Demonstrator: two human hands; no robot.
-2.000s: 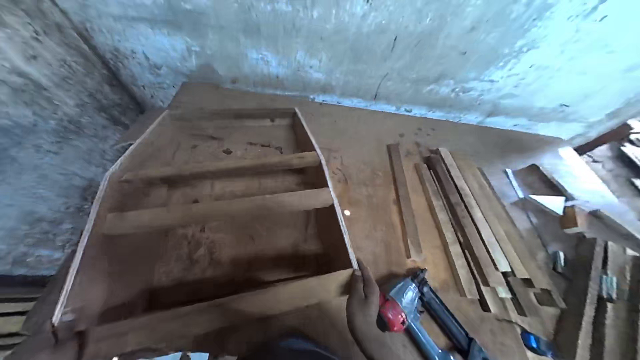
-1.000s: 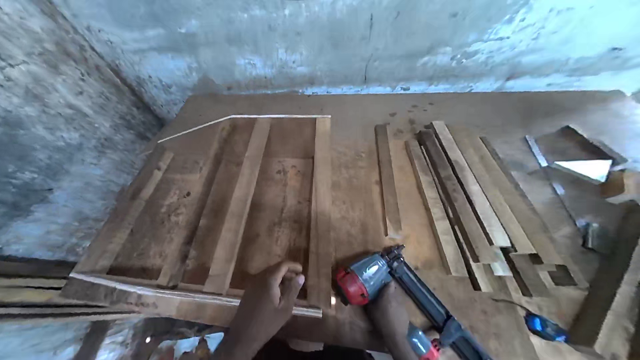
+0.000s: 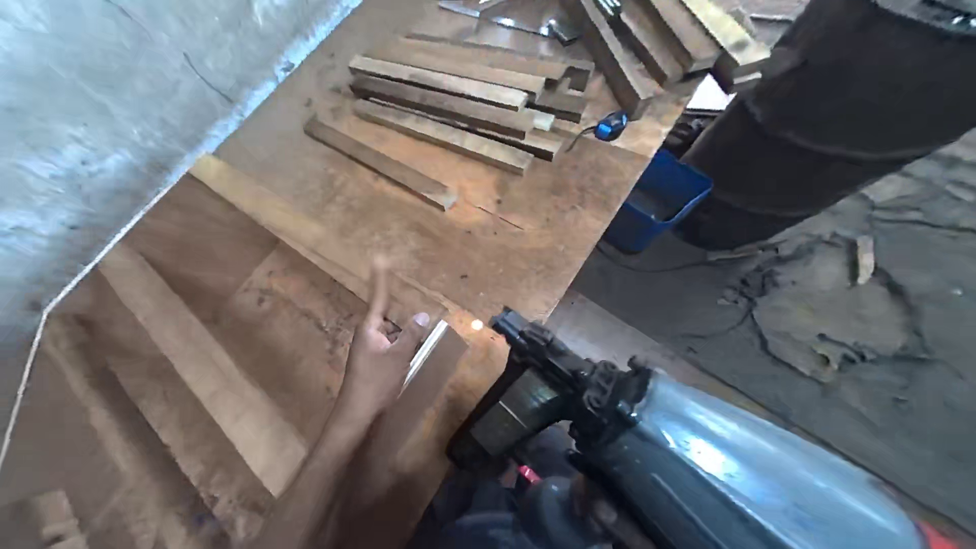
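My left hand (image 3: pixel 379 339) rests at the near corner of a wooden frame (image 3: pixel 206 366), its index finger stretched along the end slat (image 3: pixel 305 236) and its thumb by the pale edge of the side board (image 3: pixel 435 354). A pneumatic nail gun (image 3: pixel 656 435) fills the lower right, its nose (image 3: pixel 507 324) pointing left toward that corner, apart from the wood. My right hand (image 3: pixel 598 507) is mostly hidden behind the gun, around its handle. The frame lies on the wooden worktop with several cross slats inside.
Several cut wood strips (image 3: pixel 450 107) lie on the worktop (image 3: pixel 526 252) beyond the frame. A blue and black object (image 3: pixel 610 126) sits near its edge. Past the edge are a blue bin (image 3: pixel 663 202) and a dark drum (image 3: pixel 831 114). A wall (image 3: pixel 114 99) borders the left side.
The frame, held upright-sided two seconds ago, has been turned over on the worktop. My right hand has taken hold of the nail gun and raised it. The view has swung strongly to the right.
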